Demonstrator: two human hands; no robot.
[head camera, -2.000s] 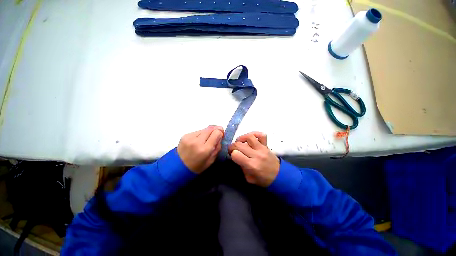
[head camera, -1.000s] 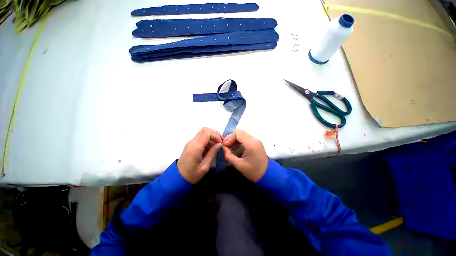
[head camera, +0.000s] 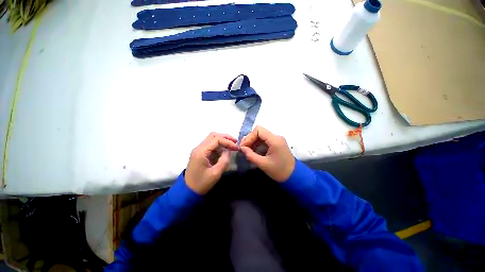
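A narrow navy strap (head camera: 251, 118) lies on the white table, with a loop and a short straight end to the left. Its paler back faces up near the hands, and its near part hangs down past the table edge. My left hand (head camera: 211, 162) is bare, with thumb and fingers bent at the strap's left edge; whether it grips the strap is hard to tell. My right hand (head camera: 267, 154) is bare and pinches the strap between thumb and fingertips. The fingertips of both hands almost touch.
Scissors (head camera: 353, 104) with green handles and an orange cord lie right of the strap. A white thread cone (head camera: 355, 29) stands behind them. Wide navy strap pieces (head camera: 212, 40) lie at the far side. A brown board (head camera: 431, 69) covers the right. A blue crate (head camera: 452, 186) is below right.
Both hands stay at the strap; the fingertips have come together from either side of it since the earliest frame. The left fingers have opened slightly. The camera view has shifted a little.
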